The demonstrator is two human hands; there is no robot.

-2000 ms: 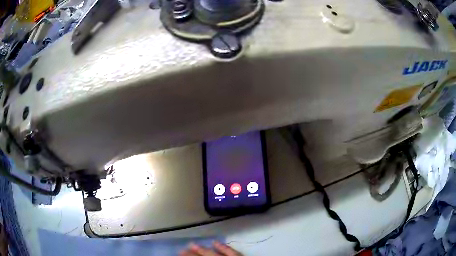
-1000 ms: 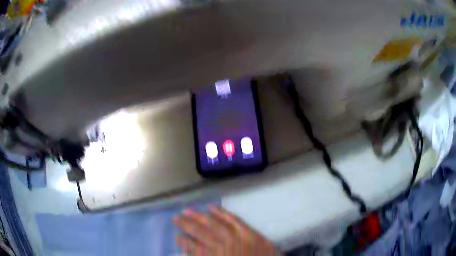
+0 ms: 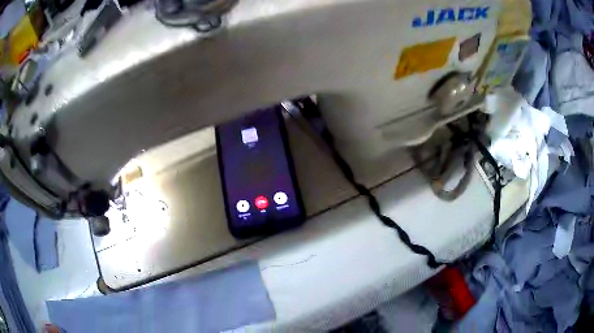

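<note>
A flat light-blue band piece [image 3: 176, 300] lies on the white table at the lower left, in front of the sewing machine's bed plate [image 3: 195, 227]. Its lower part is cut off by the picture's edge. A small bit of my left hand [image 3: 52, 328] shows at the bottom edge, by the band's left end; most of it is outside the picture, so its hold cannot be told. My right hand is not in view. The presser foot and needle area [image 3: 117, 205] is in bright lamp glow, left of and behind the band.
The cream JACK machine arm [image 3: 260, 65] spans the view. A smartphone [image 3: 262, 172] with a call screen lies on the bed. A twisted black cable [image 3: 384, 218] runs to the table's front edge. A red object [image 3: 458, 289] and loose light-blue cloth pieces [image 3: 521, 286] are at the right.
My right hand has left the band and the picture. The view has shifted right, so the machine and phone appear further left. More of the band and the right-hand cloth shows.
</note>
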